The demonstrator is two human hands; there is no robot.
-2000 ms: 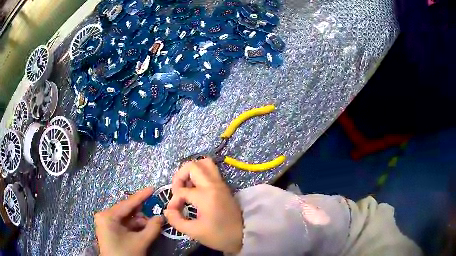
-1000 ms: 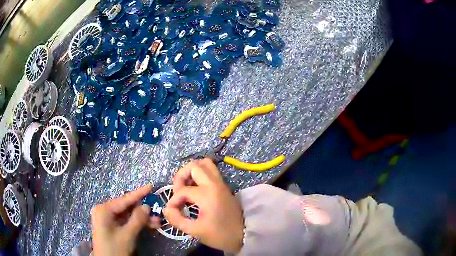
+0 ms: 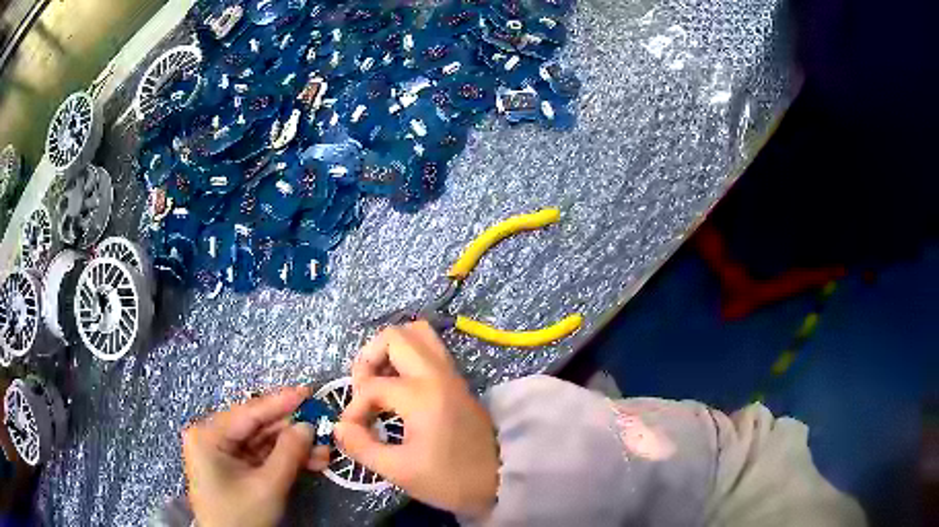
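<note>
A white spoked housing (image 3: 353, 475) lies on the bubble wrap near the bottom centre. A blue circuit board (image 3: 312, 410) is at its left edge, with a small white part on it. My left hand (image 3: 247, 453) pinches the board from the left with thumb and fingers. My right hand (image 3: 422, 417) covers the housing's right and middle part, with its fingertips pinched beside the board's white part. Whatever the right fingertips hold is too small or hidden to tell. Yellow-handled pliers (image 3: 453, 299) lie open on the wrap just beyond my right hand.
A large heap of blue circuit boards (image 3: 309, 134) lies at the upper left and centre. Several white spoked housings (image 3: 106, 308) stand or lie along the left edge. Bubble wrap (image 3: 618, 175) covers the table. Its right edge runs diagonally, with a dark area and a red shape beyond.
My left hand has shifted slightly left, its fingers still at the board. My right hand stays over the housing. The whole view has shifted slightly.
</note>
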